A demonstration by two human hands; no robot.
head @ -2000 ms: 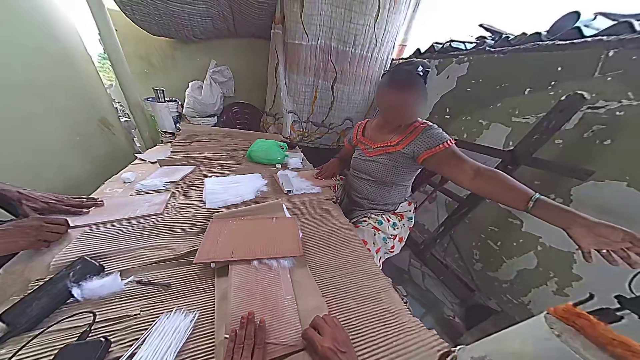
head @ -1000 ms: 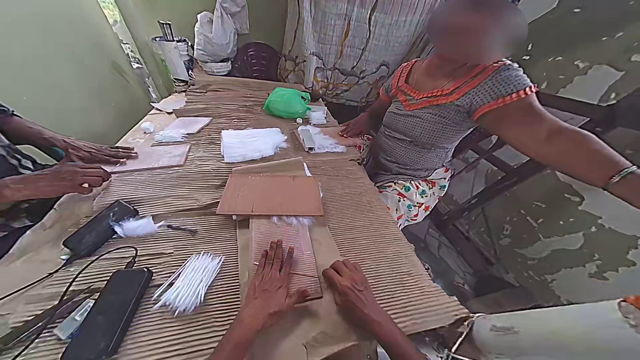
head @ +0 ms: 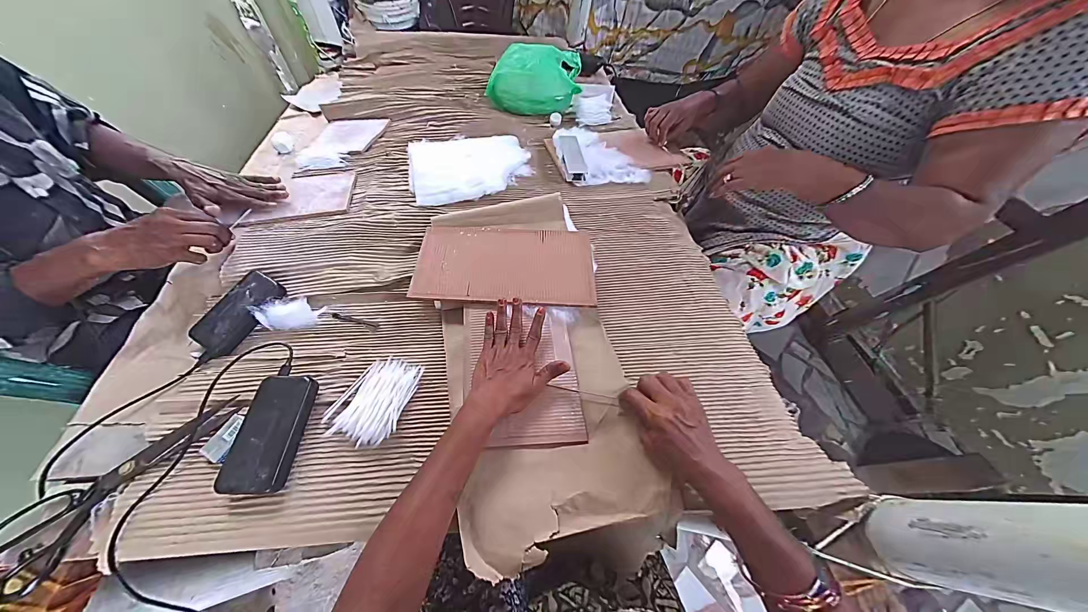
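My left hand [head: 510,365] lies palm down, fingers spread, on a ribbed pinkish board [head: 540,421] set over brown paper [head: 578,501]. To its right, my right hand [head: 667,416] has its fingers closed on the end of a thin stick [head: 586,392], which reaches back toward my left thumb. A second ribbed board [head: 510,265] lies crosswise just beyond my left fingertips, with a little white fibre showing under its near edge. White cotton-tipped sticks [head: 378,401] lie in a bundle left of my forearm.
Corrugated cardboard [head: 680,314] covers the table. Cotton sheets [head: 467,168], a green plastic bag [head: 534,78], a black power bank [head: 266,433], cables and scissors [head: 144,463] lie about. One person's hands [head: 183,221] work at the left; another person [head: 850,144] sits at the right.
The person at the right has drawn the outstretched arm back in toward the body. A thin stick now shows at my right hand. The view has shifted down and closer over the table.
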